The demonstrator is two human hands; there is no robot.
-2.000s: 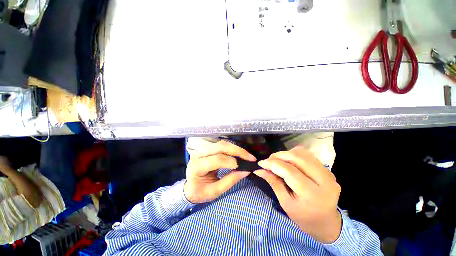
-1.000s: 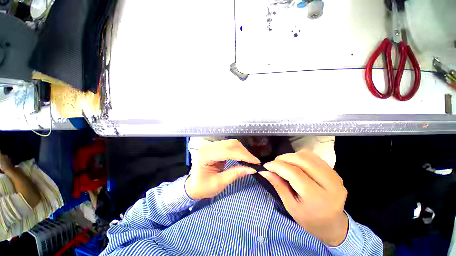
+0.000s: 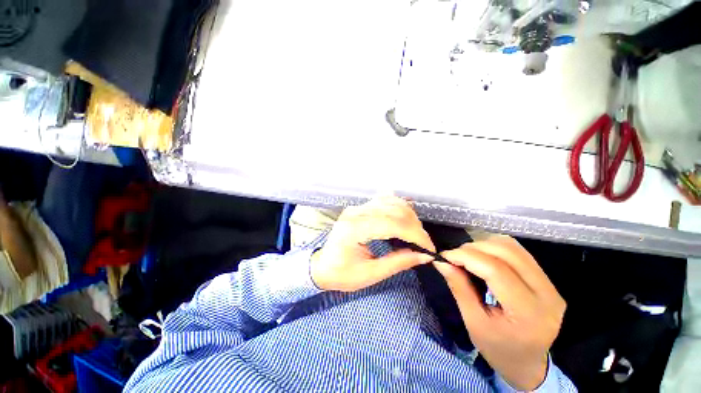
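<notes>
My left hand (image 3: 375, 244) and my right hand (image 3: 503, 295) are close together below the front edge of the white table (image 3: 284, 100). Their fingertips pinch a thin edge of black fabric (image 3: 413, 246) between them. More of the fabric hangs down between the hands over my lap, dark and partly hidden by my fingers. The fabric's full shape cannot be told.
Red-handled scissors (image 3: 607, 160) lie on the table at the right, near small tools (image 3: 681, 176) and a brown block (image 3: 675, 214). Black cut pieces (image 3: 127, 50) are stacked over tan sheets (image 3: 127, 121) at the left. Sewing machine parts (image 3: 536, 46) show at the top. A person's striped clothing (image 3: 38, 253) is at far left.
The view has turned, so the table edge now slopes down to the right and more machine parts show. My hands still pinch the black fabric, with my left hand now nearer the table edge.
</notes>
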